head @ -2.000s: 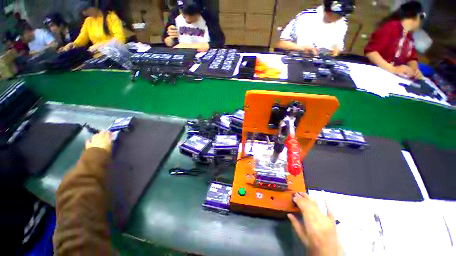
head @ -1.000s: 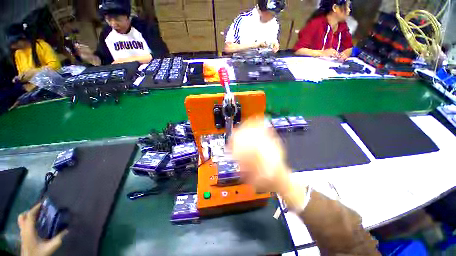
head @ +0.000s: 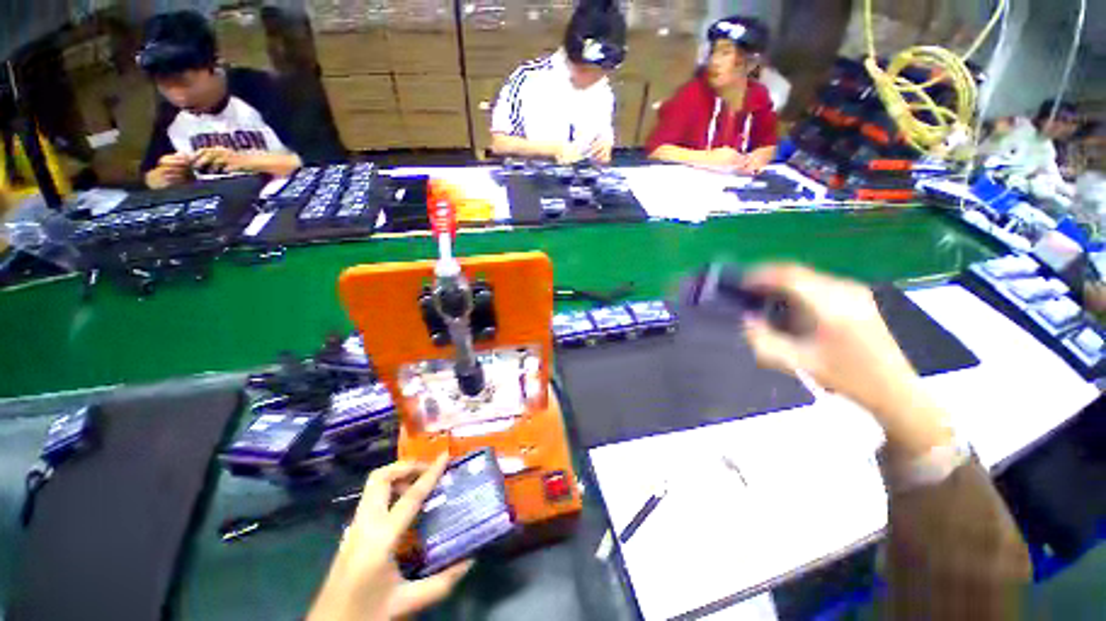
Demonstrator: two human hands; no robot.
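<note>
The orange test fixture [head: 443,291] stands in front of me. Its red clamp handle [head: 442,209] is upright, and the clear nest [head: 473,391] shows no device in it. My left hand [head: 386,560] holds a black boxed device [head: 463,512] with a pale-printed purplish label, tilted at the fixture's front. It hides part of the base. My right hand [head: 834,337] is raised over the right foam mat and holds another dark device [head: 725,291], which is blurred.
Jumbled devices [head: 277,437] lie left of the fixture. One device [head: 68,434] is on the left mat [head: 134,510]. Three devices [head: 610,320] stand in a row on the right mat [head: 679,382]. White paper [head: 740,516] bears a dark pen [head: 643,514]. People sit opposite.
The view has swung right. The clamp handle has gone from lowered to upright. My right hand has taken the fixture's device off rightward. My left hand has brought a device from the left mat to the fixture.
</note>
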